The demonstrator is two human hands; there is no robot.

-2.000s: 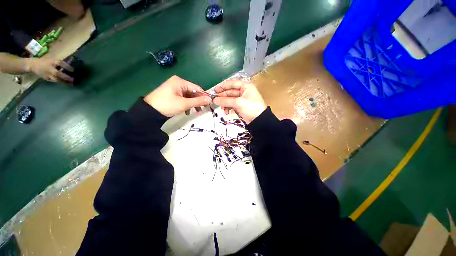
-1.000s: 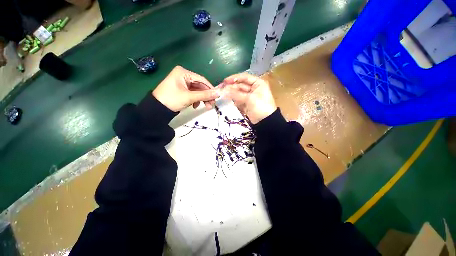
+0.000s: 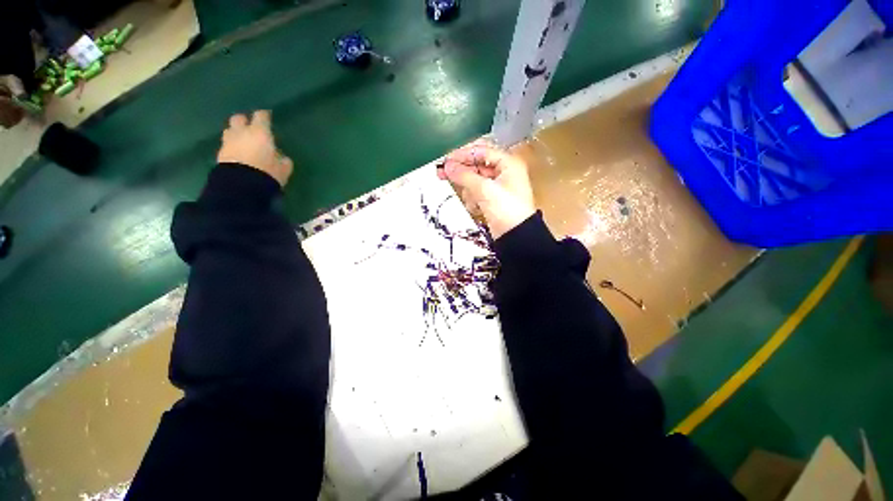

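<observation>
My left hand is over the green belt, back of the hand up, fingers bent down; what is under it is hidden. My right hand is above the far end of the white sheet. It pinches a small wired component, whose dark tip shows at the fingertips. A tangled pile of wired components lies on the sheet beside my right sleeve. Round dark units ride on the belt, one with a pale wire and one at the top edge.
A chipped white post stands beyond my right hand. A blue stool is at the right on the brown bench. A black cylinder and green cells are at the upper left. A loose wired part lies right.
My left hand has left my right hand and moved left, out over the belt. The round units and black cylinder have shifted left. My right hand stays near the sheet's far end.
</observation>
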